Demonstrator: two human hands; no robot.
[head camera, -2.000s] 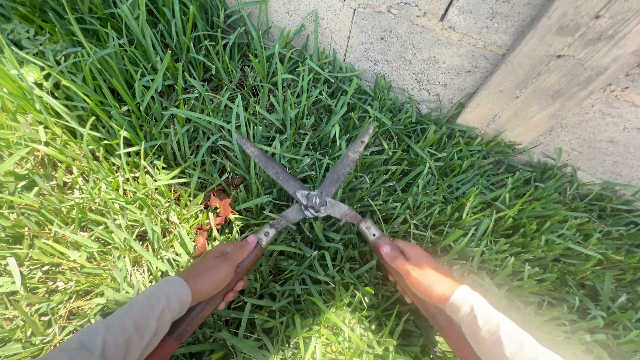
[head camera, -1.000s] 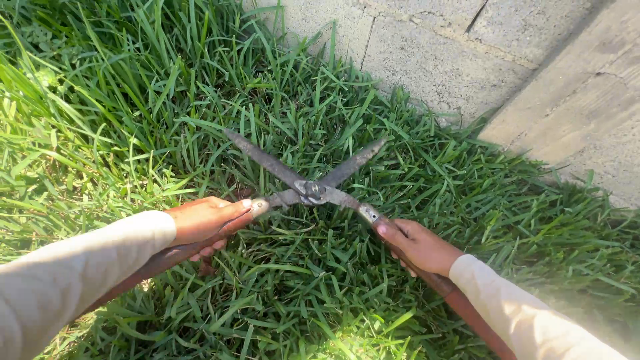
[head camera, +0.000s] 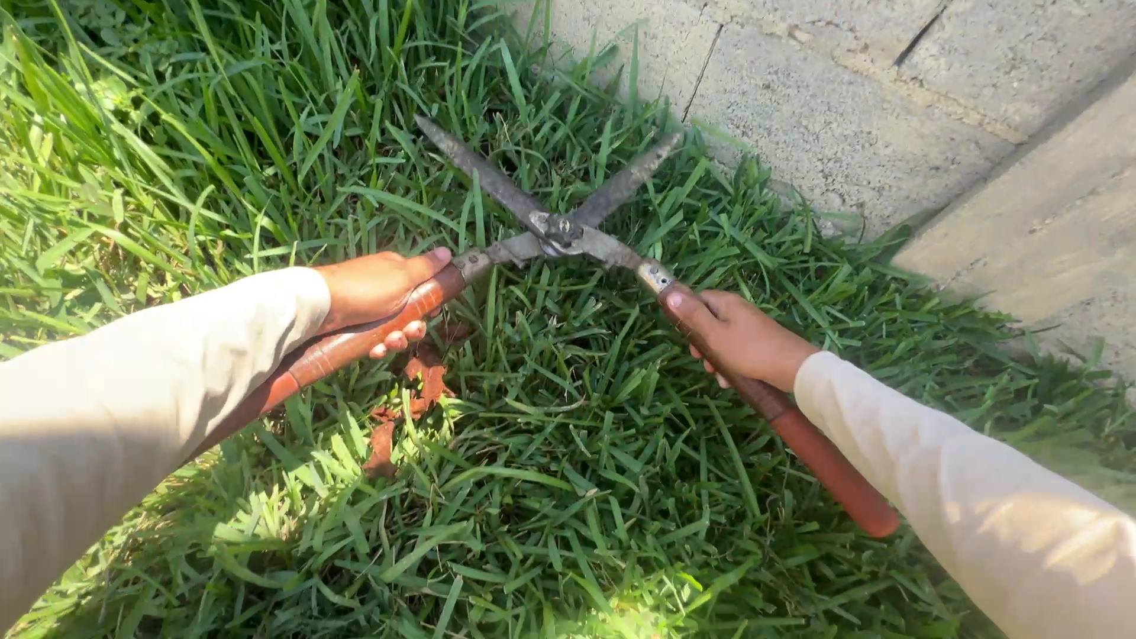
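A pair of hedge shears (head camera: 561, 232) with dark worn metal blades and reddish-brown handles lies across the middle of the view, its blades spread in a V over green grass (head camera: 568, 426). My left hand (head camera: 377, 288) is wrapped round the left handle close to its metal ferrule, and the sleeve hides part of that handle. Around the upper part of the right handle my right hand (head camera: 741, 335) is closed, with the rest of the handle showing below it. The blade tips point away from me, toward the foot of a wall.
A grey concrete block wall (head camera: 825, 115) runs along the upper right, with a flat, weathered slab or board (head camera: 1038, 231) against it. Brown dry leaves (head camera: 428, 380) lie in the grass below my left hand. Taller grass stands at the upper left.
Since two seconds ago, the shears' handles and blades have spread wider, with my hands farther apart. The dry leaves, largely covered one second ago, show again below my left hand.
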